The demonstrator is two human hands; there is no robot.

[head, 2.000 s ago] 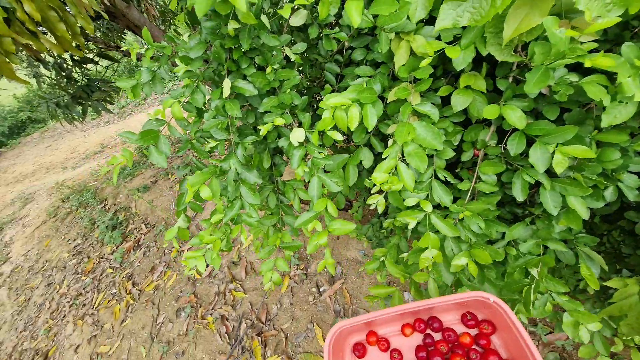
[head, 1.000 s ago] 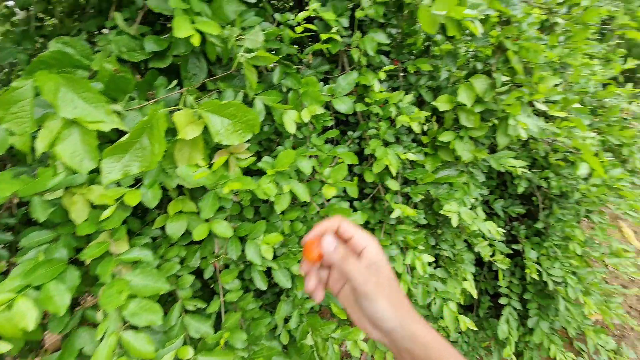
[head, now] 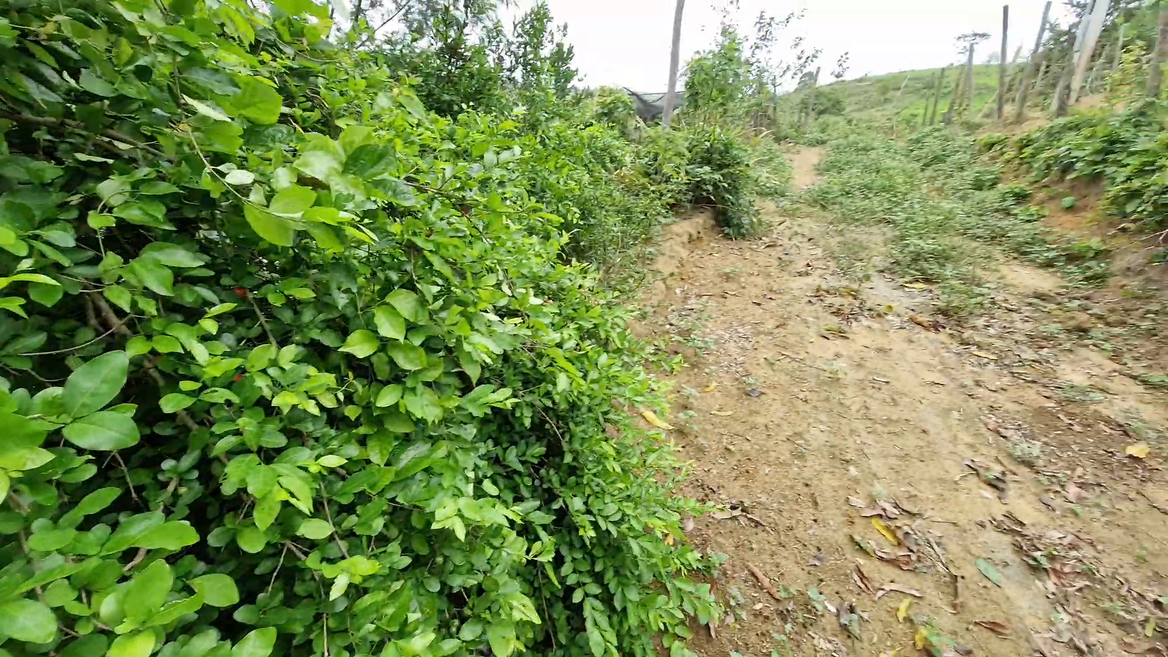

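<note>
Neither my left hand nor my right hand shows in the head view, so what they hold or touch is hidden. A dense leafy green bush (head: 392, 365) fills the left half of the view. Deep among its leaves, left of the middle, a small red fruit (head: 241, 292) shows, with another red spot (head: 238, 377) below it. The pink container with red fruit is out of view.
Right of the bush runs a dirt path (head: 821, 392) strewn with dry leaves and low weeds. Several wooden posts (head: 1001, 64) stand on the bank at the upper right. A thin trunk (head: 673, 64) rises behind the bush.
The view has swung far to the right along the bush. A hand holding an orange-red fruit, seen one second ago, has left the view. The pink container of fruit was in view before that.
</note>
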